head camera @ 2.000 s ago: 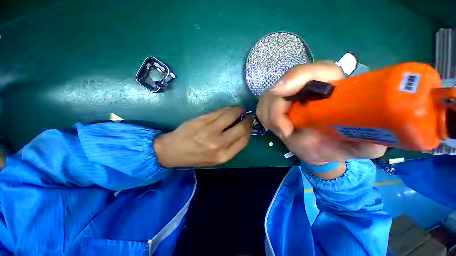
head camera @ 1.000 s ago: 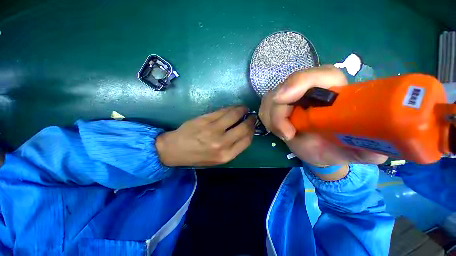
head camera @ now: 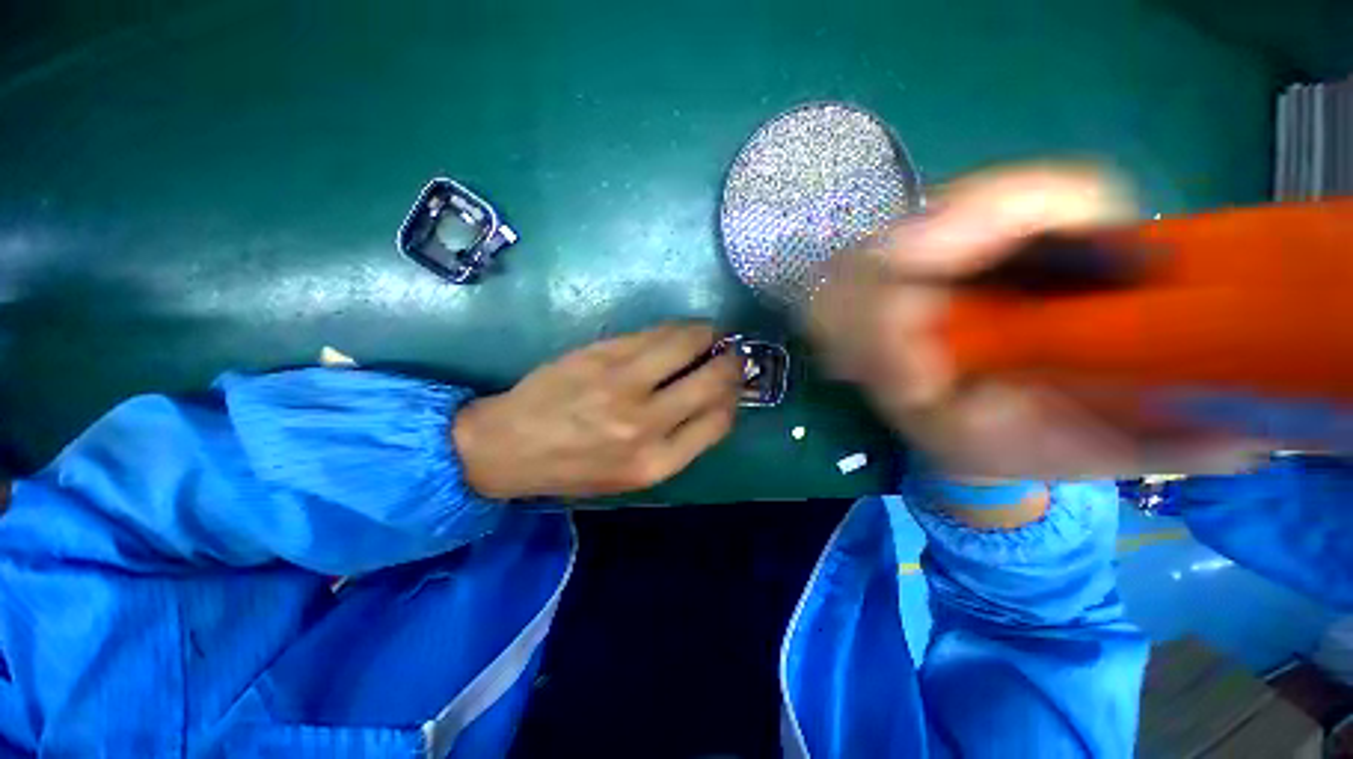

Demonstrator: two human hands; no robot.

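A small dark watch housing [head camera: 763,372] with a shiny rim lies on the green bench mat. My left hand [head camera: 601,415] holds its left side under the fingertips. My right hand [head camera: 950,319], blurred, grips the orange electric screwdriver [head camera: 1172,312] to the right of the housing, apart from it. The screwdriver's tip is hidden or too blurred to see. A round silver-grey screw dish [head camera: 813,193] lies above the housing, its lower right edge partly behind my right hand. A second housing [head camera: 451,233] lies alone at the upper left.
Small white scraps [head camera: 852,463] lie near the bench's front edge, and a pale scrap [head camera: 338,358] lies by my left sleeve. A grey ribbed stack [head camera: 1315,141] stands at the far right. A blue sleeve [head camera: 1261,519] shows at the right edge.
My right hand and the screwdriver have moved right and up, away from the housing, uncovering more of it. My left hand stays at the housing. The view has shifted slightly.
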